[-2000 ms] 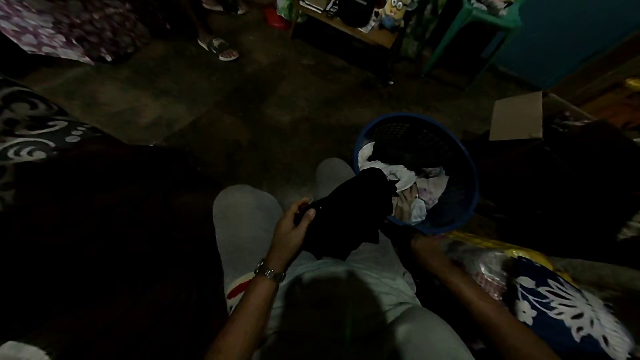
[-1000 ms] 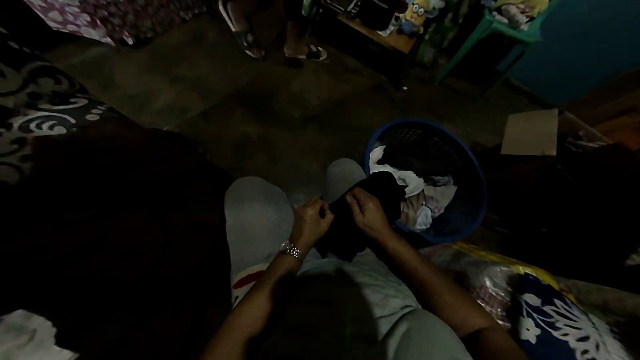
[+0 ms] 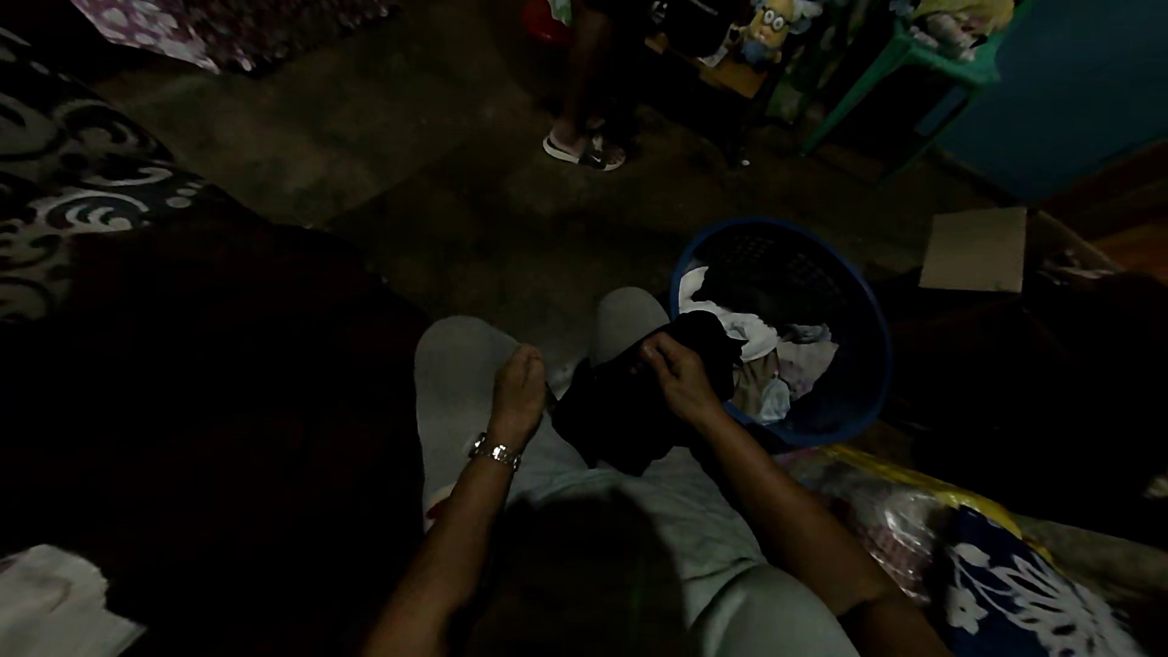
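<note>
A black cloth garment (image 3: 620, 411) lies over my lap between my hands, its upper right part reaching the rim of a blue plastic laundry basket (image 3: 878, 365). My right hand (image 3: 680, 379) grips the garment near its top. My left hand (image 3: 520, 388), with a metal watch on the wrist, is closed at the garment's left side over my left thigh; a dark bit of cloth seems to run from its fingers, though the dimness hides the exact hold. White, brown and dark clothes (image 3: 748, 333) lie inside the basket.
Plastic-wrapped goods (image 3: 894, 520) and a blue floral cloth (image 3: 1013, 584) lie at my right. An open cardboard box (image 3: 976, 246) sits beyond the basket. Ahead are a person's sandaled foot (image 3: 584, 151), a green plastic stool (image 3: 949, 59) and a low table holding a Minion toy (image 3: 768, 32).
My hands were close together on the black garment one second ago; now they are farther apart, with more of it spread between them. The other person's feet have shifted.
</note>
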